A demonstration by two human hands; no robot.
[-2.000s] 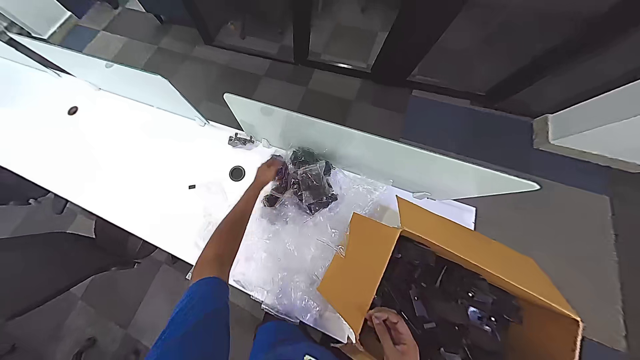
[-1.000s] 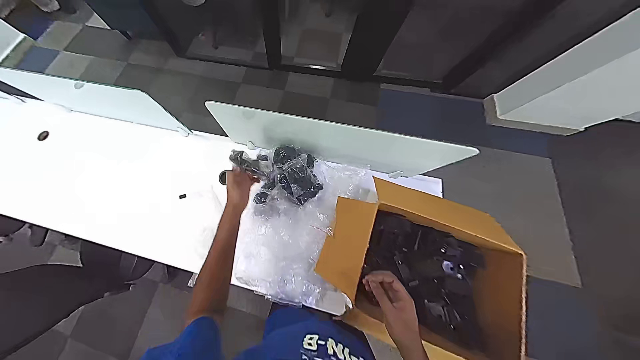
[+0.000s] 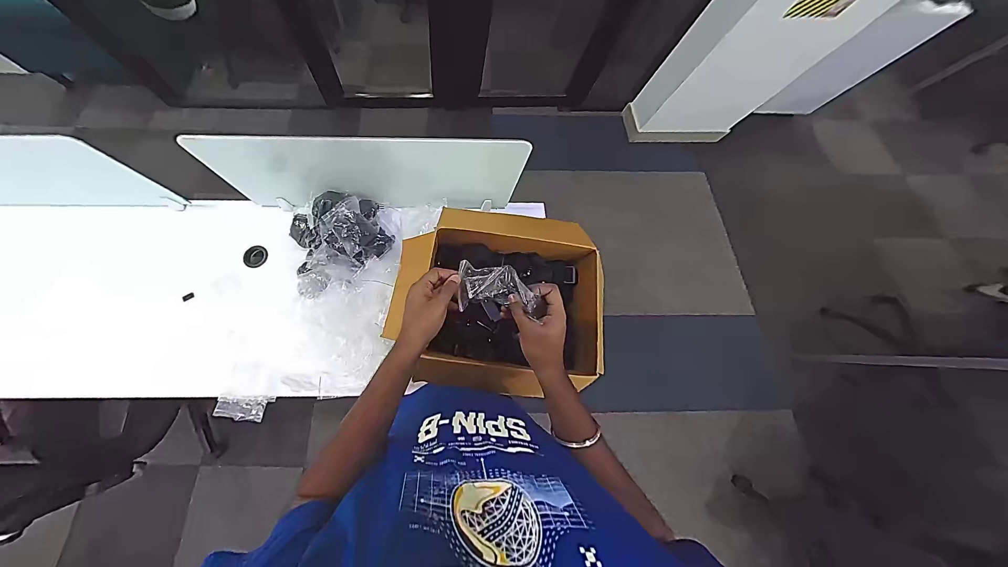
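Above an open cardboard box (image 3: pixel 594 315), both hands hold a clear plastic bag (image 3: pixel 492 282) stretched between them. My left hand (image 3: pixel 429 303) pinches the bag's left end, and my right hand (image 3: pixel 542 323) grips its right end, where something dark shows. Whether that dark thing is inside the bag I cannot tell. Black items (image 3: pixel 472 335), too jumbled to name, fill much of the box. On the white table to the left lies a pile of dark items in clear plastic (image 3: pixel 342 232), beside a spread of clear plastic bags (image 3: pixel 339 335).
The white table (image 3: pixel 102 315) has a round black cable grommet (image 3: pixel 255 256) and a small black piece (image 3: pixel 188 297). A frosted divider panel (image 3: pixel 370 165) stands along its far edge. A dark chair (image 3: pixel 79 465) is at the lower left; a white pillar (image 3: pixel 709 71) stands at upper right.
My left hand has left the dark pile on the table and is now over the box. Both hands now hold a clear bag. The view has swung to the right.
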